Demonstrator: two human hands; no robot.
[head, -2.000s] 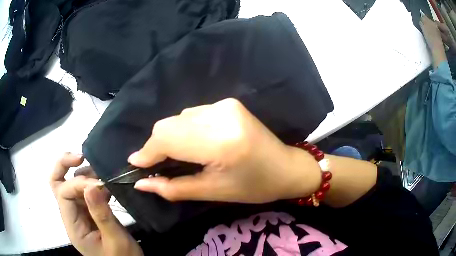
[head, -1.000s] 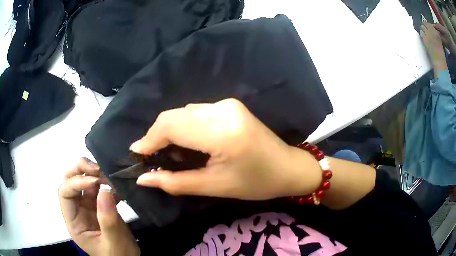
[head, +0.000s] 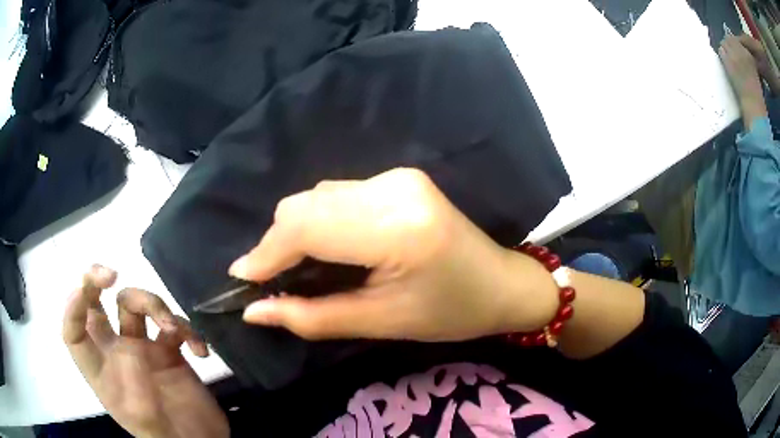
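A black bag body (head: pixel 368 120) of thin, slightly shiny fabric lies over the table edge and towards my lap. My right hand (head: pixel 393 257), with a red bead bracelet at the wrist, holds thread snips (head: pixel 224 299) over the bag's left part; the pointed blades reach past my fingertips to the bag's left edge. The handle is mostly hidden in the hand. My left hand (head: pixel 141 351) is beside that edge at lower left, palm partly up and fingers apart. No thing shows in it; one fingertip is close to the fabric, and contact cannot be told.
Black unfinished pieces (head: pixel 222 68) with frayed edges lie at upper left on the white table (head: pixel 616 111). A smaller black piece (head: pixel 68 184) with a yellow tab is at far left. A person in a blue sleeve (head: pixel 744 222) is at the right edge. Loose threads lie on the table.
My left hand has moved off the bag's left corner, its fingers spreading left and up. My right hand and the snips have shifted slightly right. The bag has barely moved.
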